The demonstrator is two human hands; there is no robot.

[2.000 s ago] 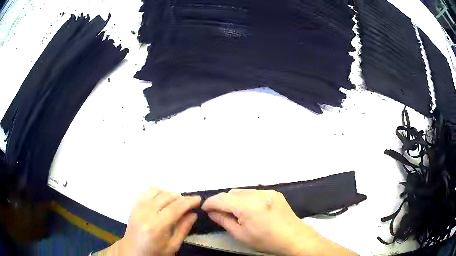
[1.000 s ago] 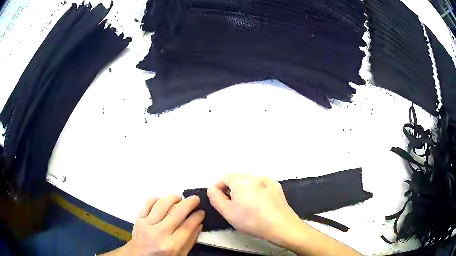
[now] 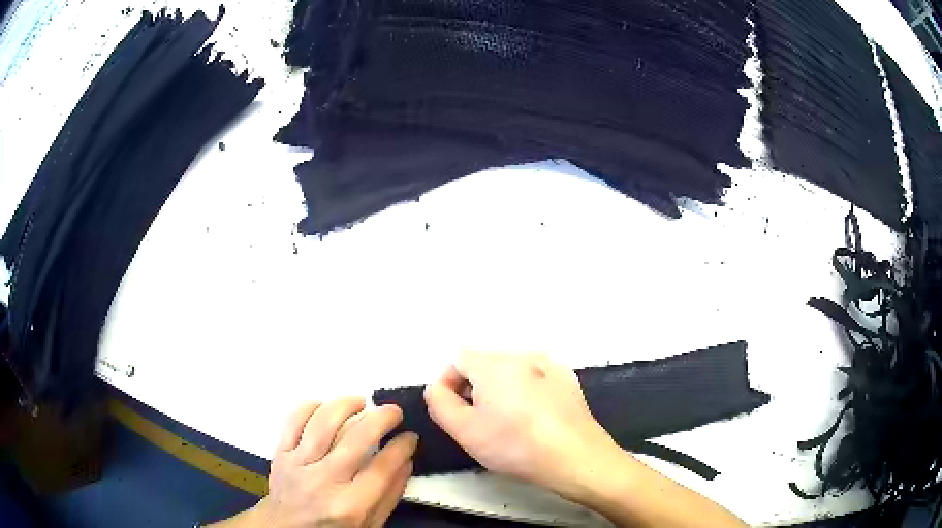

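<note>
A black fabric band (image 3: 671, 392) lies flat along the near edge of the white table. My left hand (image 3: 341, 464) rests on the band's left end with bent fingers, partly covering it. My right hand (image 3: 516, 418) lies across the band's middle, its thumb and index finger pinched together at the fabric; what lies between them is hidden. A narrow black strip (image 3: 677, 457) sticks out below the band, right of my right wrist; its other end is hidden.
A left bundle of black bands (image 3: 114, 175) curves along the left table edge. A large centre stack (image 3: 516, 93) lies beyond my hands. Laid-out bands (image 3: 826, 113) lie at far right, above a tangle of narrow strips (image 3: 888, 392). Lint dots the white table (image 3: 465, 278).
My right hand has shifted up and slightly back from my left hand. The band now lies flatter, and the narrow strip has come apart from its lower edge at the right.
</note>
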